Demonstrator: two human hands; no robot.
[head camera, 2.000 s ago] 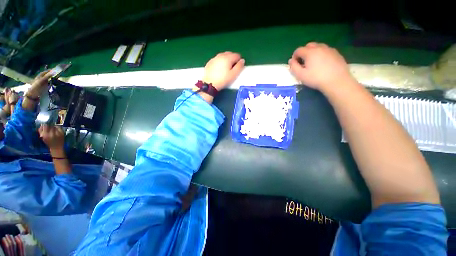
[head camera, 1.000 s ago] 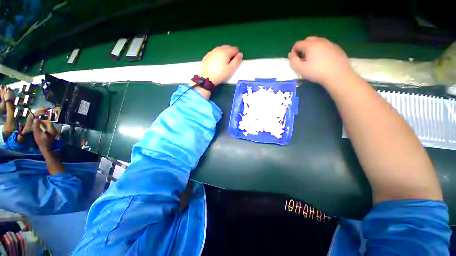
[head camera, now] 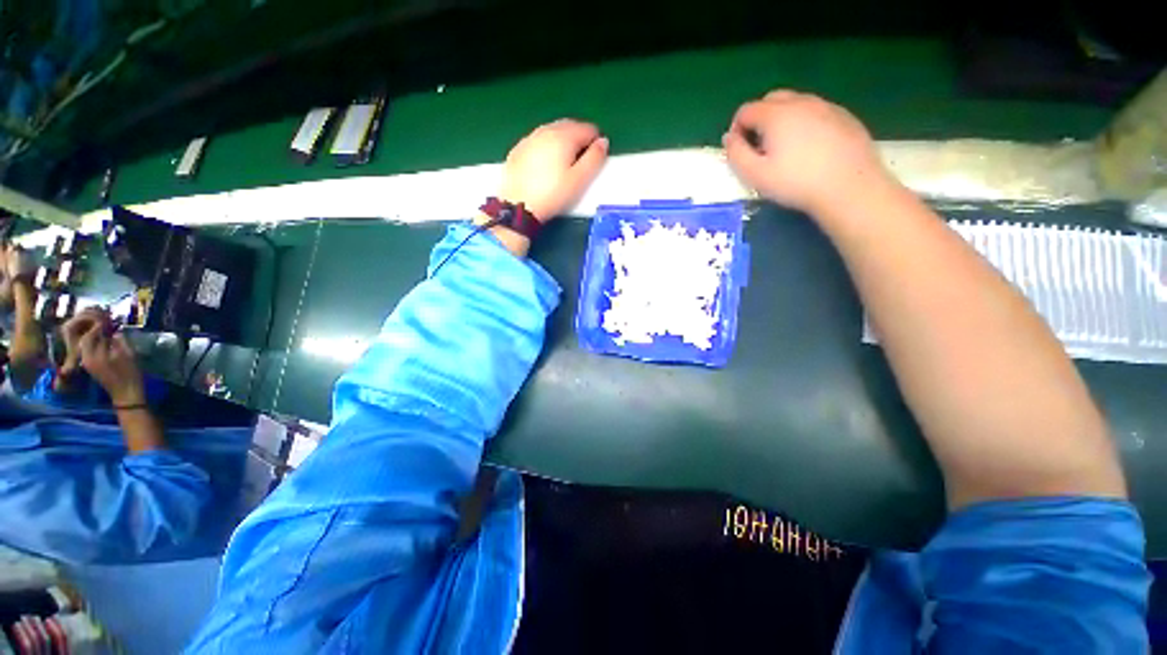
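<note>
My left hand, with a dark red wrist strap, rests loosely curled on the white belt edge. My right hand is bare and rests curled on the same edge, to the right of the left hand. No object shows in either hand; the insides of the fingers are partly hidden. A blue parts tray lies on the dark green mat between my forearms, below my hands. It holds a heap of small white pieces.
Phones lie on the green line at upper left. A sheet of white strips lies beyond my right forearm. A black boxed device and a neighbour in a blue smock are at left. A taped post stands at right.
My hands have stayed on the belt edge. The neighbour's raised hand has come down from the held phone and is now near the other hand. More phones show at upper left.
</note>
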